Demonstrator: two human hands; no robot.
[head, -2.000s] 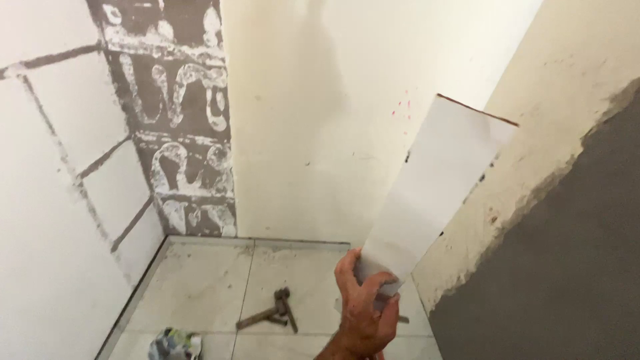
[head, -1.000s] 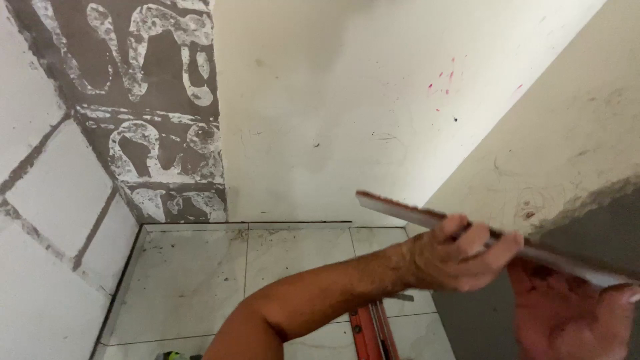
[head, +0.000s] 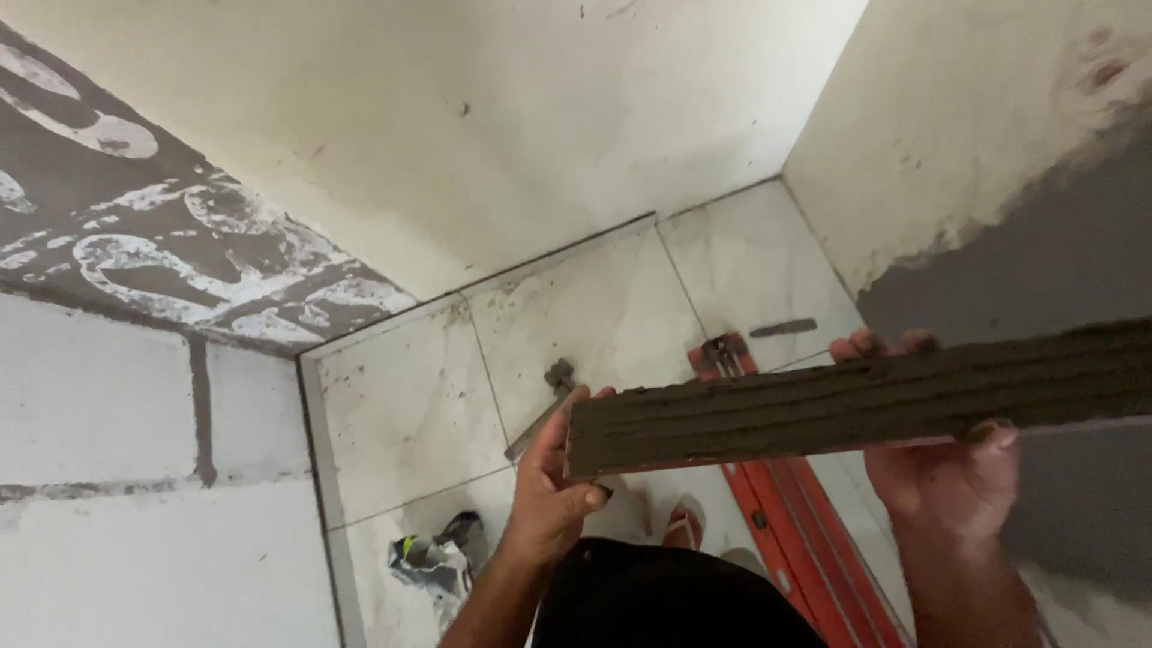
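Note:
A long narrow strip of tile (head: 810,405) lies across the right half of the view, its upper face coated with dark, ridged mortar. My left hand (head: 549,486) grips its left end, thumb below and fingers at the far edge. My right hand (head: 940,450) holds it farther right, thumb on the near edge and fingertips showing over the far edge. The strip runs out of view at the right. Beneath it on the floor rests a red manual tile cutter (head: 801,540), partly hidden by the strip.
A hammer-like tool (head: 544,414) and a flat dark bar (head: 783,328) lie on the tiled floor (head: 585,306). A crumpled bag (head: 432,562) is at lower left. White panels with mortar joints stand left; grey mortar (head: 1035,261) coats part of the right wall.
The strip now shows its mortar-coated face; two seconds ago its plain white face was in view, with one hand on it. Both hands now hold it level. The view has turned and tilted down.

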